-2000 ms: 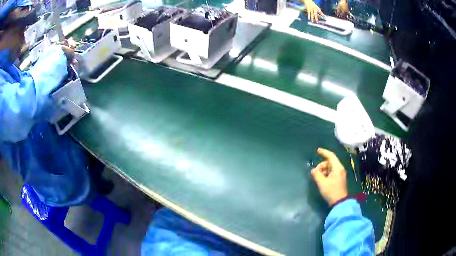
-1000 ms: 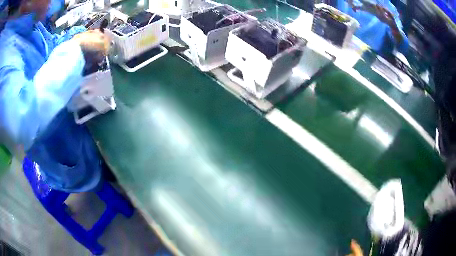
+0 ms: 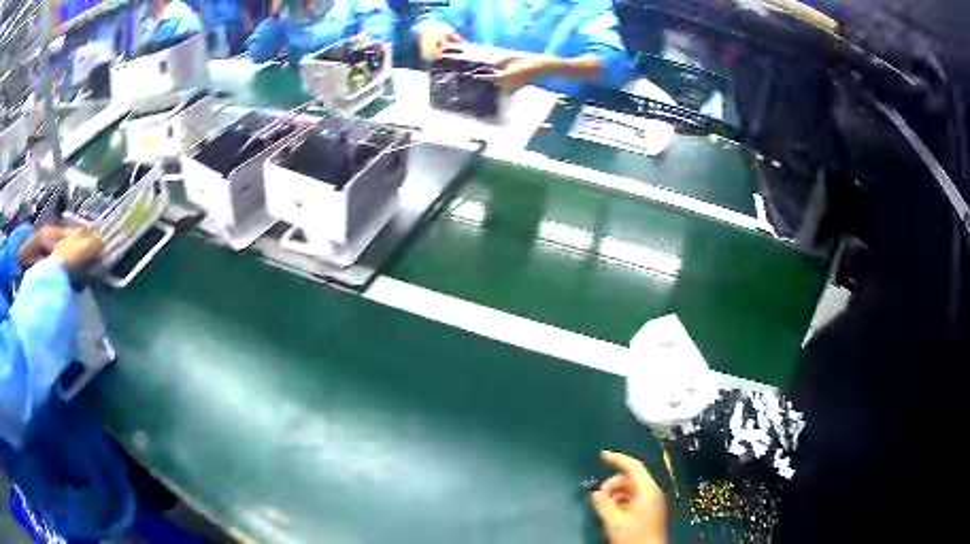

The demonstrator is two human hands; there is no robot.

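Note:
My right hand (image 3: 635,504) is at the bottom edge, right of centre, low over the green bench (image 3: 351,425). Its index finger and thumb are apart, with nothing visible between them. Tiny dark specks lie on the bench beside the fingertips. A white crumpled cone-like lump (image 3: 668,374) stands beyond the hand. White flakes (image 3: 757,425) lie on a dark patch right of it. A brass heap (image 3: 715,497) lies right of my hand, with dark specks beside it. A thin yellowish tool (image 3: 668,465) lies between hand and heap. My left hand is out of the picture.
White housings (image 3: 324,202) with dark insides stand on a pale plate at the back left. A person in blue works at the left edge, another at a housing (image 3: 465,90) across the belt (image 3: 596,255). Black sheeting (image 3: 893,351) hangs at the right.
The view has swung left and back right since the first frame. My right hand, nearly out of view one second ago, shows again. The housing at the belt's right end now shows only partly.

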